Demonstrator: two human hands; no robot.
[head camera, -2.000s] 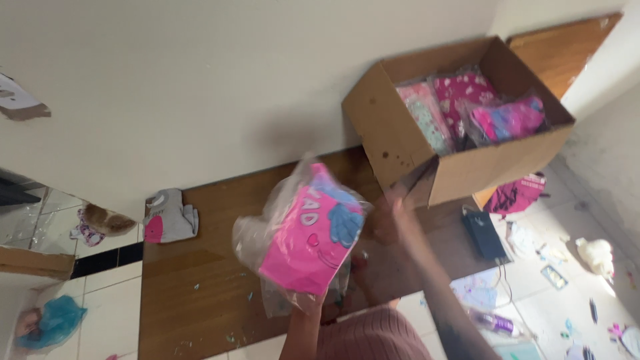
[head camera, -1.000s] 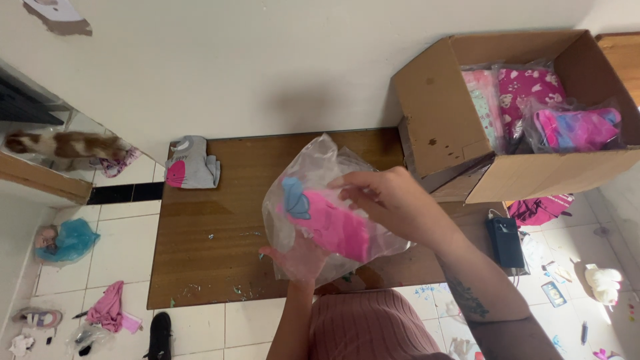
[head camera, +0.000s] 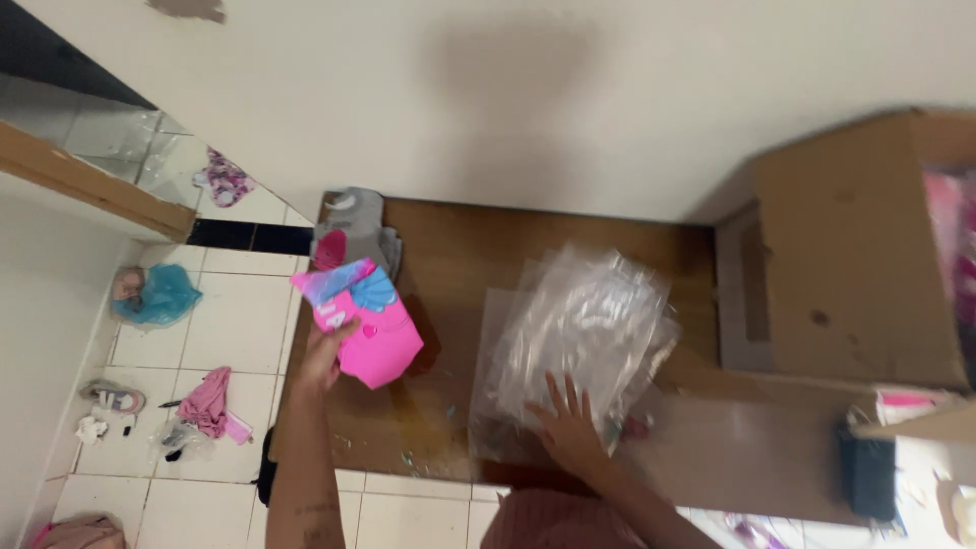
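A folded pink garment with blue print is held in my left hand, out of any bag, over the left part of the brown wooden table. Just behind it lies a folded grey garment with a pink patch at the table's far left corner. My right hand rests with fingers spread on the near edge of several clear plastic bags, stacked loosely on the middle of the table.
An open cardboard box holding bagged garments stands at the right, with a dark box-shaped device in front of it. On the tiled floor at left lie a blue plastic bag, a pink cloth and a shoe.
The pink garment has come out of its clear bag and moved left in my left hand. My right hand has gone from the garment down to the plastic bags. The view has shifted left.
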